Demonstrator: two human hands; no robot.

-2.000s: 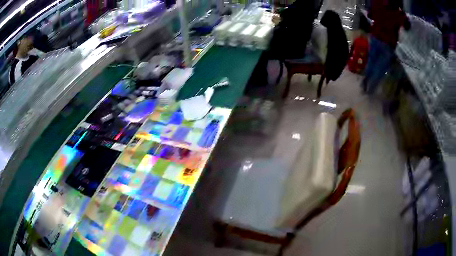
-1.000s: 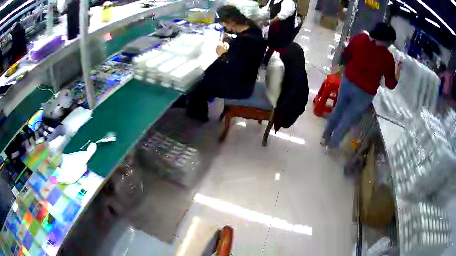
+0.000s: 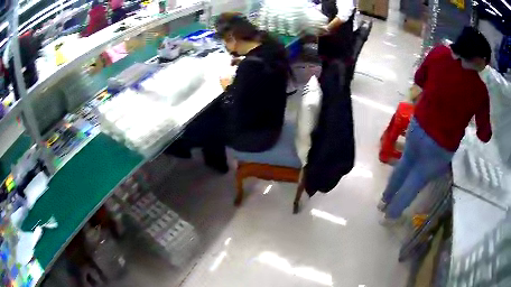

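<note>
Neither of my hands is in the picture. Nearest on the left is the bench with a green mat (image 3: 84, 174). A white cloth or paper sheet (image 3: 27, 246) lies at the mat's near end, partly over shiny coloured printed sheets at the lower left edge. Trays of white units (image 3: 134, 115) stand farther along the bench, blurred and bright. More clear trays (image 3: 484, 168) with white units stand on a white table at the right.
A seated person in black (image 3: 258, 95) works at the bench. A black garment (image 3: 333, 123) hangs on the chair. A person in a red top (image 3: 453, 103) stands at the right table beside a red stool (image 3: 396, 132). Stacked trays (image 3: 162, 224) lie under the bench. Another person stands behind.
The view has moved forward along the aisle. The seated person and the person in red appear nearer. The empty wooden chair has left the picture, and the printed sheets have slid to the lower left.
</note>
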